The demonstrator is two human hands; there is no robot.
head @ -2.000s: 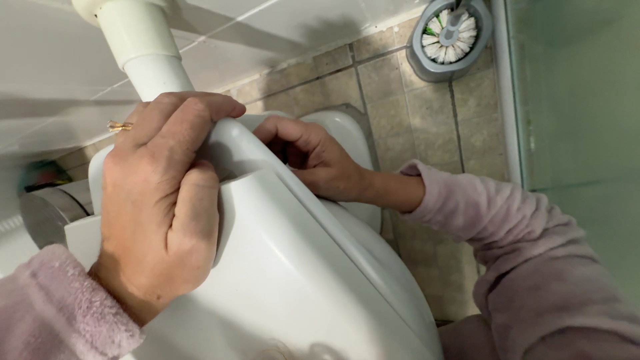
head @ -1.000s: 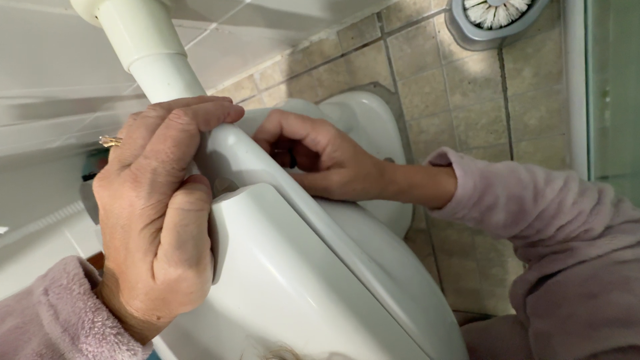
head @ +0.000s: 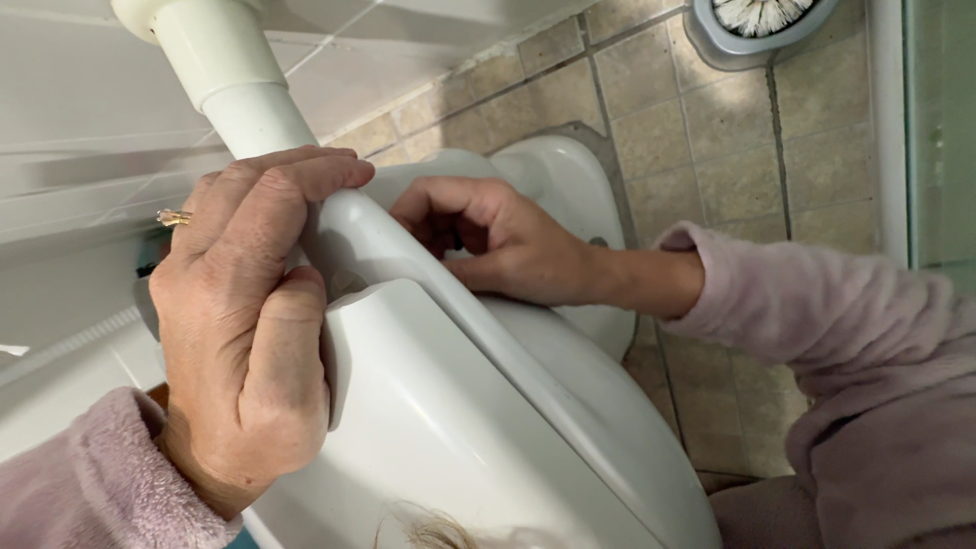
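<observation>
My left hand (head: 252, 305), with a gold ring on one finger, rests over the back end of a white toilet seat (head: 488, 328) and its lid (head: 457, 427), beside the white flush pipe (head: 255, 114). The fingers curve over the rear edge, but whether they grip it cannot be told. On the far side, my right hand (head: 503, 244) reaches under the rim of the toilet bowl (head: 564, 343), with fingers curled near the seat's hinge end. Something small and dark shows between those fingers, too hidden to name. The fingertips are out of sight.
A grey toilet brush holder (head: 732, 46) with a white-bristled brush stands on the beige tiled floor (head: 724, 137). White wall tiles (head: 69, 84) rise at the left, with the pipe running along them. A glass panel (head: 942, 137) stands at the right edge.
The view has shifted, so the brush holder sits closer to the top edge. Both hands remain in about the same places on the toilet.
</observation>
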